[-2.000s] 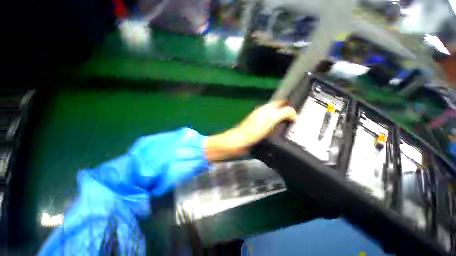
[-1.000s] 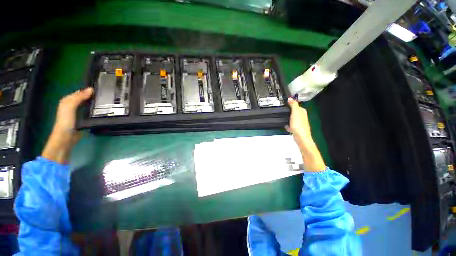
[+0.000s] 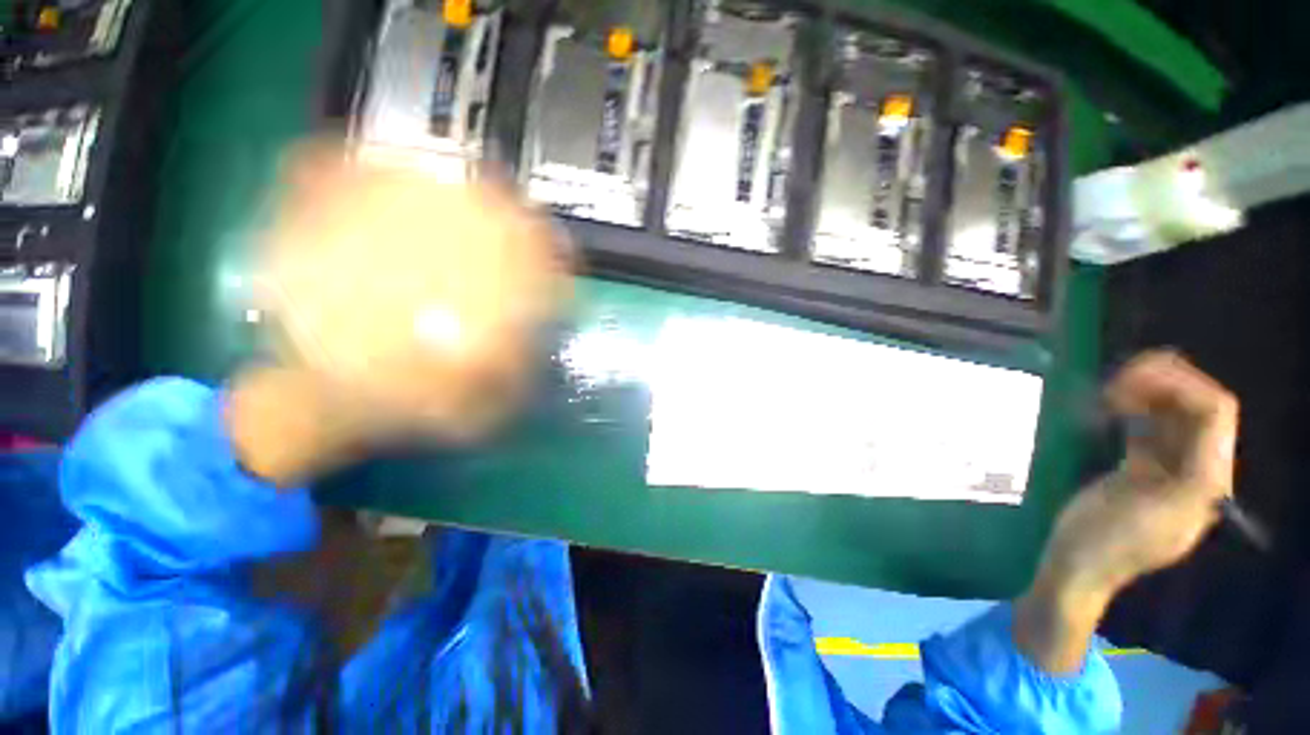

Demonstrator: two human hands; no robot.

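A black foam tray (image 3: 805, 273) holds several open phones in a row, each with an orange tab. A white release liner sheet (image 3: 841, 414) lies flat on the green mat in front of the tray. My left hand (image 3: 410, 287) is blurred, large and raised over the tray's left front corner; whether it holds anything cannot be told. My right hand (image 3: 1157, 467) is right of the sheet, fingers curled around a thin dark tool, likely tweezers (image 3: 1244, 523), whose end sticks out on the right.
Another black tray with phones (image 3: 108, 259) stands at the left edge. A white post (image 3: 1164, 206) is right of the tray, with black material (image 3: 1236, 316) beside it. Shiny clear film (image 3: 604, 359) lies left of the sheet. The mat's front edge faces my lap.
Both hands have let go of the tray. My left hand has come up and inward; my right hand has moved right and down and now holds a dark tool. The camera view has turned.
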